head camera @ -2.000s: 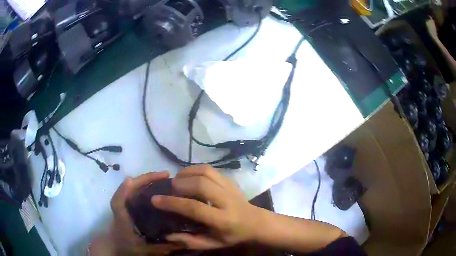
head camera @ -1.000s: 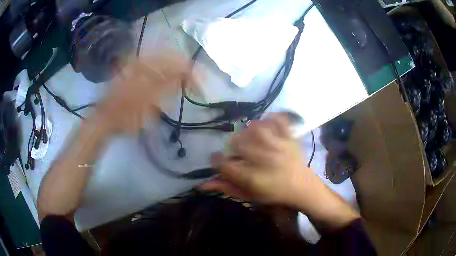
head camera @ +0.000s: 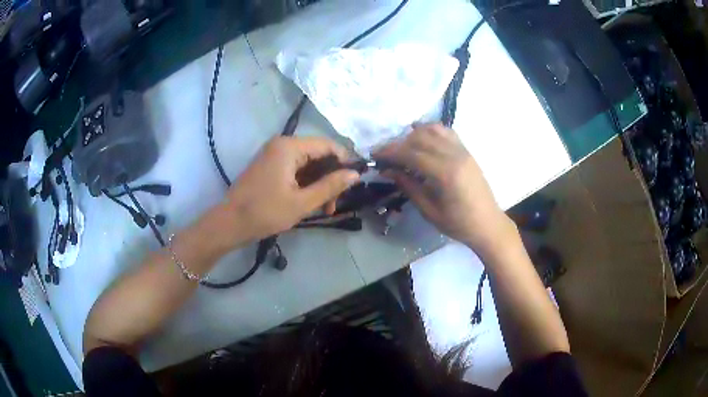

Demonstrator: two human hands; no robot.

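My left hand and my right hand meet near the middle of the white work sheet. Their fingertips pinch small black cable connectors, held end to end or nearly so; whether they are joined I cannot tell. A grey camera housing with a four-LED square panel stands on the sheet at the left. Its black tail cable loops under my left wrist towards the hands. More black plug ends lie just below my hands.
A crumpled white wrap lies behind my hands. Grey housings stand at the back left. Loose cable ends lie at the left edge. A cardboard box and many black parts are at the right. A dark pad is at the back right.
Two seconds ago both hands held a dark object at the front. The grey housing now stands at the left. My left hand has moved right to meet my right hand at the connectors.
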